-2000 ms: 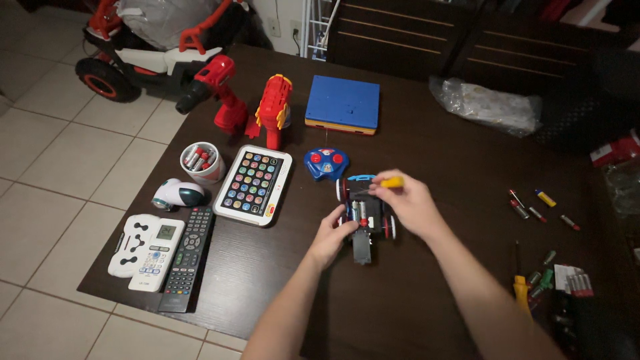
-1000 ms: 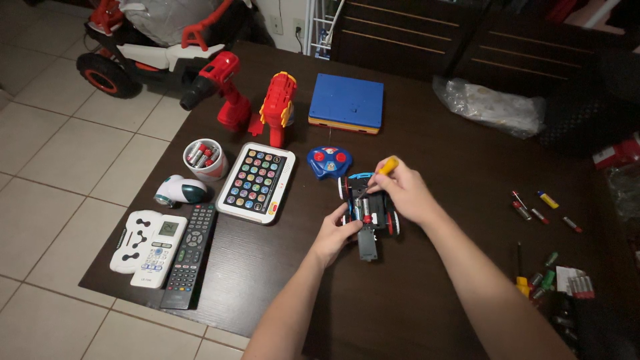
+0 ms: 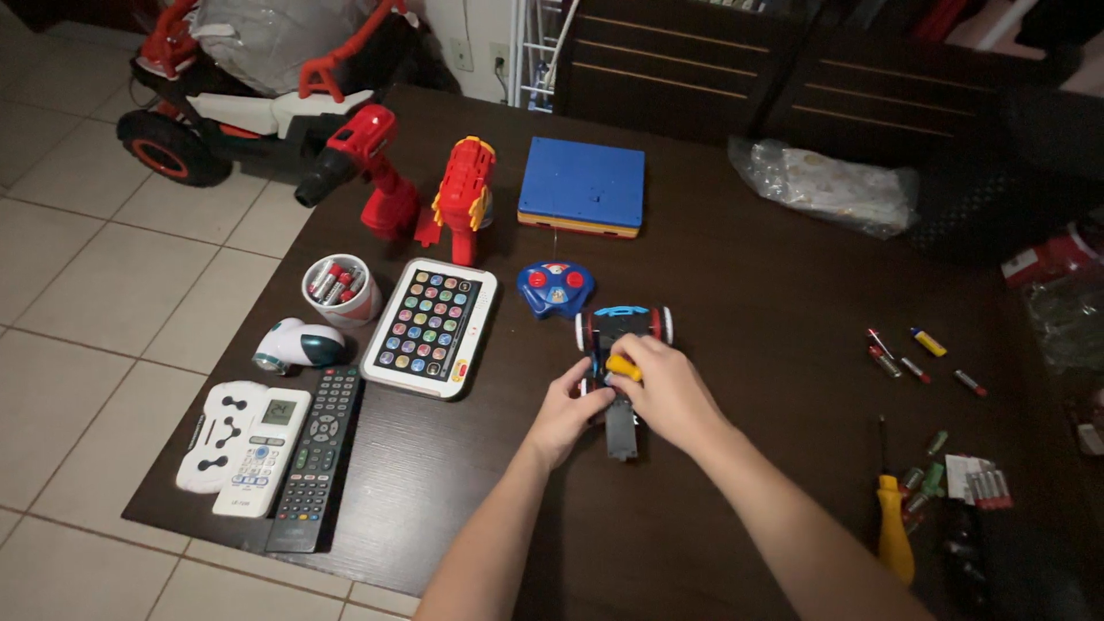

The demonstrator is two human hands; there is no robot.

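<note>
An upturned toy car (image 3: 625,324) lies on the dark table, its wheels out to the sides and a dark cover (image 3: 621,429) sticking out at the near end. My left hand (image 3: 562,410) grips the car's left side, thumb at its middle. In my right hand (image 3: 660,384) is a small screwdriver with a yellow handle (image 3: 624,368), held over the car's underside; its tip is hidden. Just beyond the car sits a blue toy remote control (image 3: 556,289) with red buttons.
Left: toy tablet (image 3: 429,328), cup of batteries (image 3: 342,315), black remote (image 3: 315,457), white air-conditioner remote (image 3: 261,453). Farther back: red toy drill (image 3: 379,185), blue case (image 3: 582,181), plastic bag (image 3: 828,185). Right: loose batteries (image 3: 886,362), larger yellow-handled screwdriver (image 3: 894,526).
The yellow handle has moved from above my right hand's fingers down over the middle of the car. My left hand stays at the car's left side.
</note>
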